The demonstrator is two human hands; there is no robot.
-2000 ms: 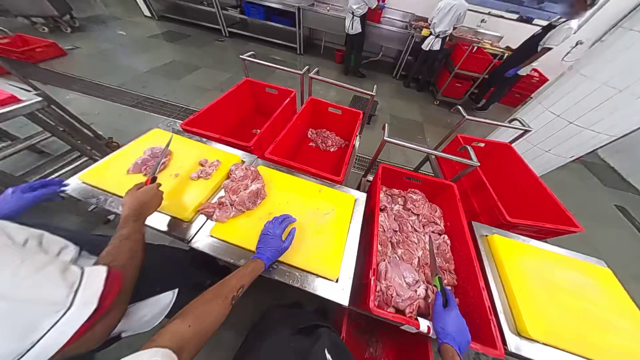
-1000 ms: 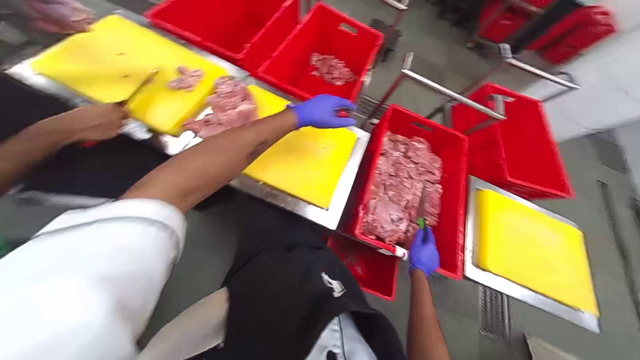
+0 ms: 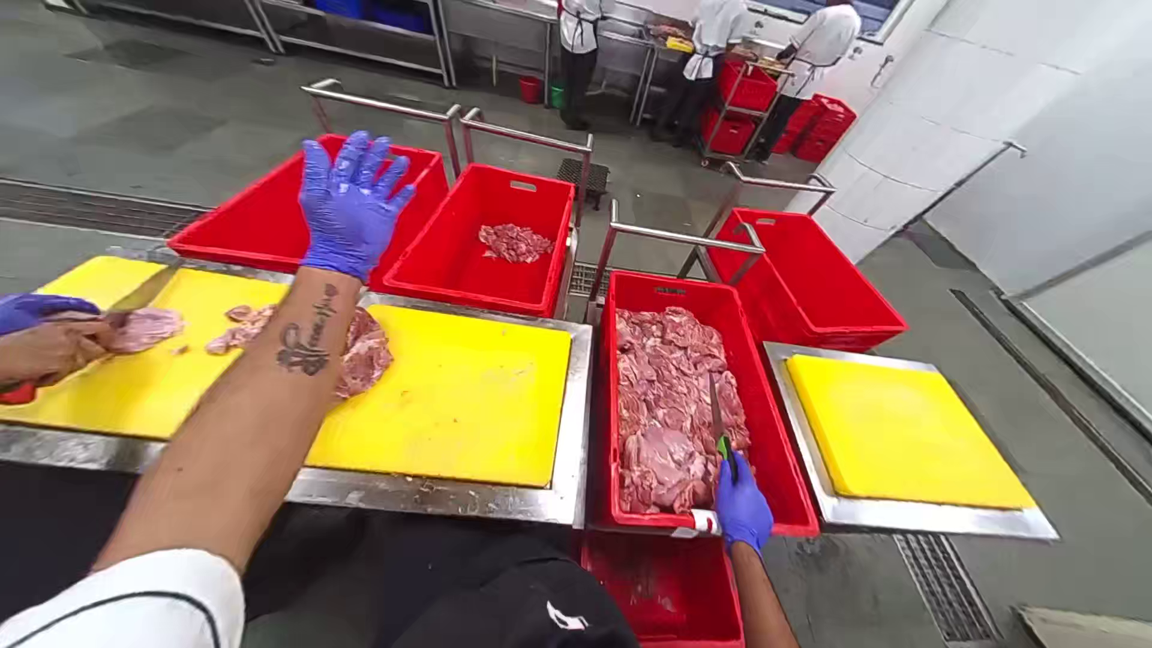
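Note:
My left hand (image 3: 353, 205), in a purple glove, is raised with its fingers spread and nothing in it, in front of a red crate. In my right hand (image 3: 743, 504), also gloved, is a knife (image 3: 717, 414) with a green and black handle. Its blade lies over the raw meat (image 3: 670, 405) that fills much of the red crate (image 3: 781, 450) at the near right. More raw meat (image 3: 364, 353) lies on the yellow cutting board (image 3: 450, 396), partly behind my left forearm. The board rests on a steel table.
At the left, a co-worker's hands hold a knife (image 3: 148, 286) and meat on another yellow board (image 3: 72, 396). A red crate (image 3: 531, 202) with some meat stands behind the boards. Another yellow board (image 3: 909, 432) is at the right. Metal trolley handles (image 3: 684, 237) rise between crates; people work farther back.
My left hand has lifted away from beside the meat on the board, up and forward over the crates. My right hand still holds the knife at the meat crate. The view has swung and returned.

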